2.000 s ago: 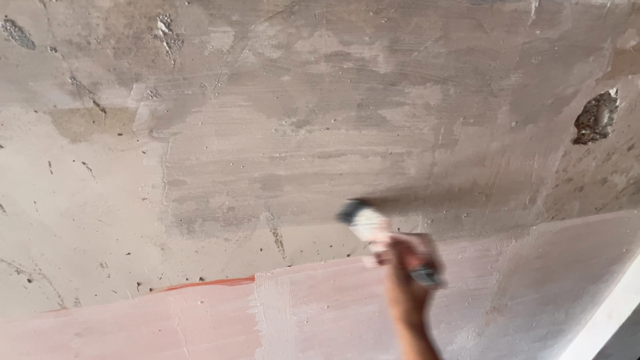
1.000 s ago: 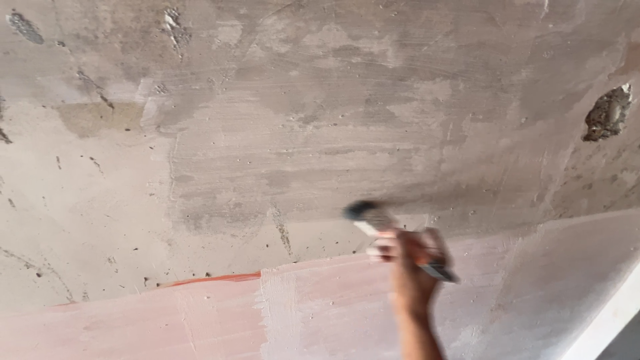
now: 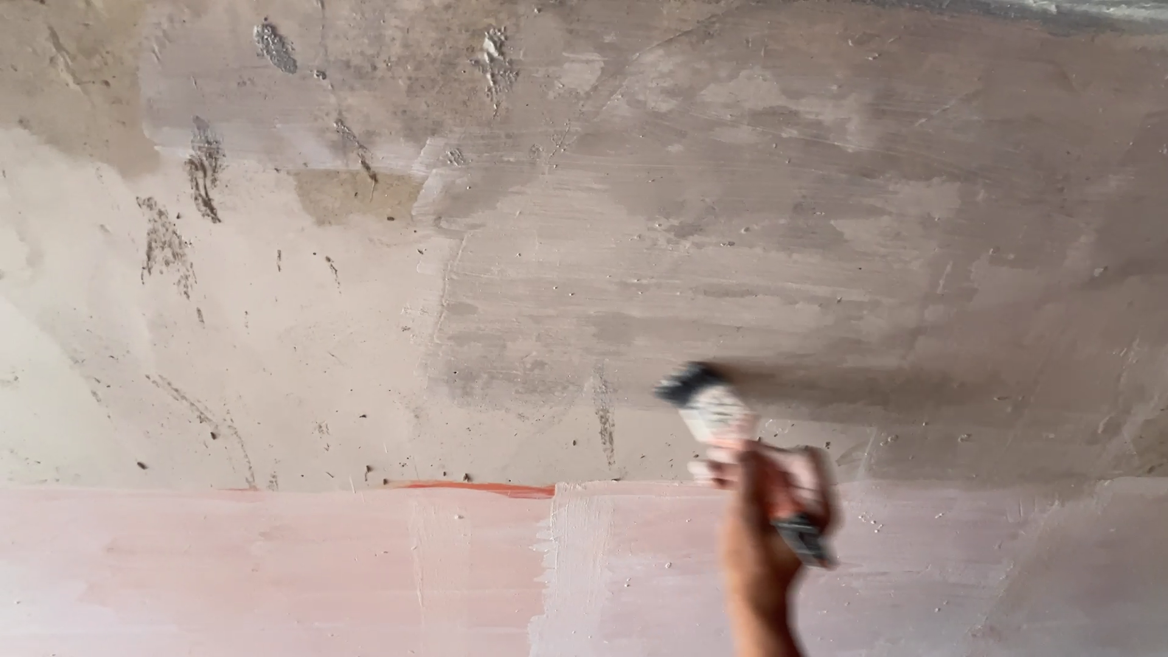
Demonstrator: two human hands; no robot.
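A blurred paintbrush (image 3: 716, 411) with dark bristles and a pale, paint-smeared ferrule is gripped in my right hand (image 3: 776, 502). Its bristle end meets or nearly meets the grey-beige plastered wall (image 3: 566, 274), and the dark butt of the handle sticks out below my fingers. To the right of the bristles runs a darker streak (image 3: 867, 388), which may be wet or shadow. Along the lower part lies a pink painted band (image 3: 274, 566), its upper edge just behind my hand. My left hand is out of view.
A thin orange-red line (image 3: 484, 489) marks part of the pink band's upper edge. Rough chips and pits (image 3: 205, 169) scar the wall at the upper left. A pale, rough edge (image 3: 1077, 11) crosses the top right corner.
The view has shifted and tilted, bringing more of the wall's left side into sight. My right hand still holds the brush close to the same part of the wall.
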